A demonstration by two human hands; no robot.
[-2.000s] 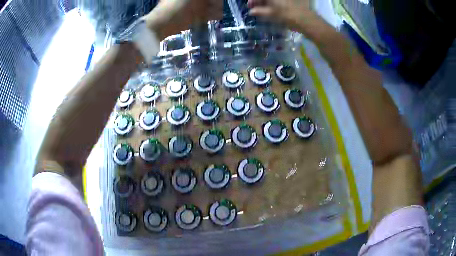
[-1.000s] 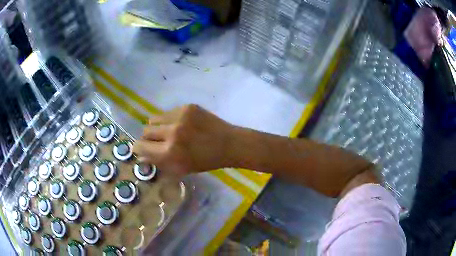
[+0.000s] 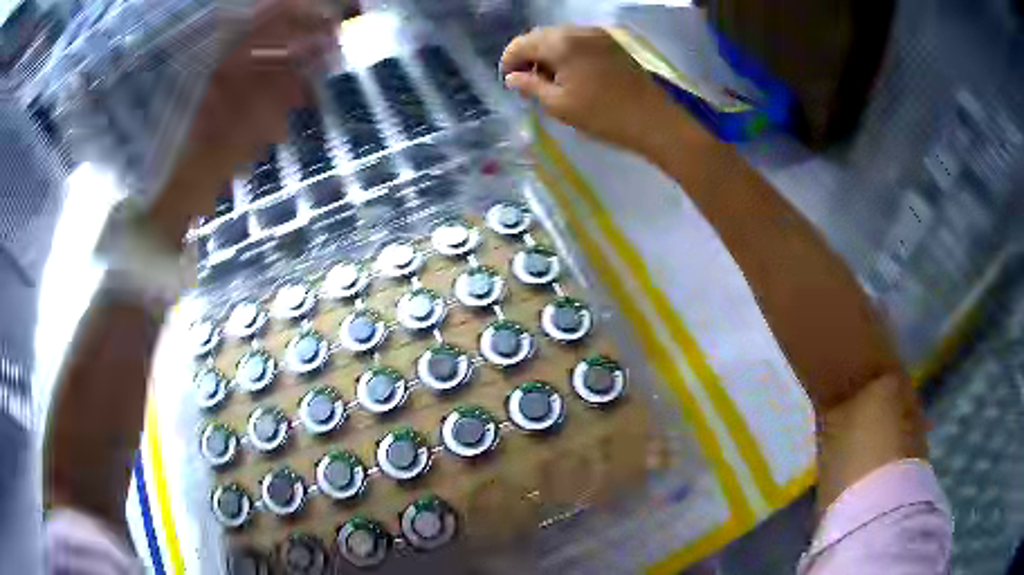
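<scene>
The flat blister tray (image 3: 584, 466) lies over brown cardboard in front of me, with rows of round discs (image 3: 444, 366) with white rings and grey centres. Its near right pockets hold no discs. Beyond it, the slotted blister tray (image 3: 337, 180) holds dark parts in long rows. My right hand (image 3: 567, 81) is beside the slotted tray's far right end, fingertips pinched together; whether it holds anything cannot be told. My left hand (image 3: 275, 56) is blurred over the slotted tray's far left part, its fingers unclear.
A blue bin (image 3: 764, 112) with papers (image 3: 696, 67) on it stands at the far right, beside a dark brown stack (image 3: 842, 56). Clear tray stacks (image 3: 949, 213) are at the right. Yellow tape lines (image 3: 663, 354) run along the tray's right side on the white tabletop.
The view has swung back left, so my left hand shows again. My right hand has moved from the flat tray's right edge to the slotted tray. The fourth row now has more discs than 2 s ago.
</scene>
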